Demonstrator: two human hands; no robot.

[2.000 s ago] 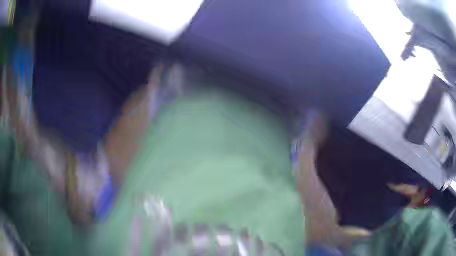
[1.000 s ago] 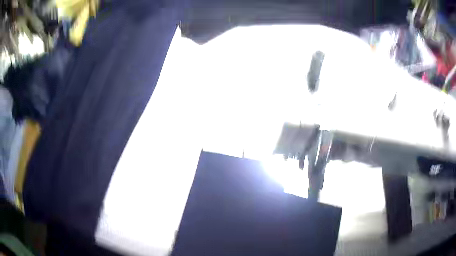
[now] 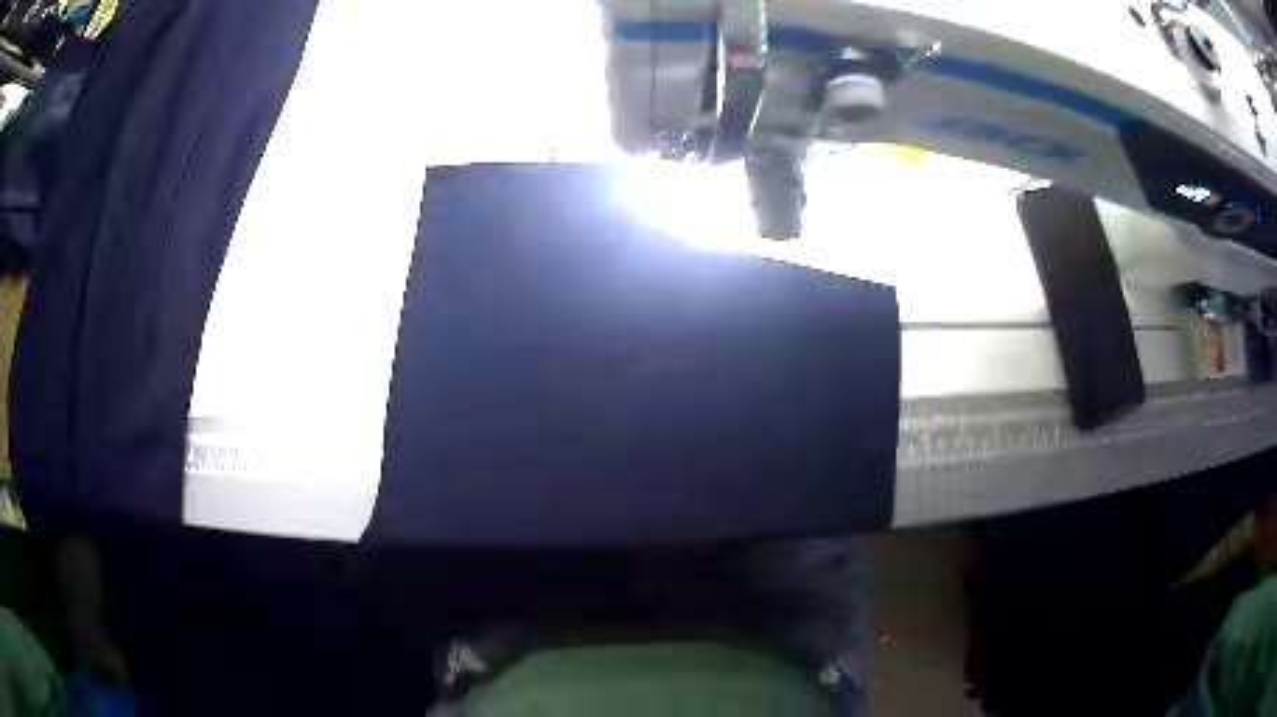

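Note:
A navy cloth piece with straight cut edges lies flat in front of me, across the table's front edge. Its far edge is at the needle area, in bright glare that hides the presser foot. The white sewing machine head with a blue stripe reaches in from the right. A large navy garment panel covers the left side. Green sleeves show at both lower corners. Dim brownish shapes beside them may be my left hand and my right hand, below table level; their fingers cannot be made out.
A narrow dark strip lies at the right under the machine arm. A ruler tape runs along the table's front edge. Small metal parts and a box stand at the far right. Dark cloth hangs below the edge.
The view has swung from my lap up to the table, then tipped down, so the machine and cloth appear higher. The smaller navy piece appears still at the needle.

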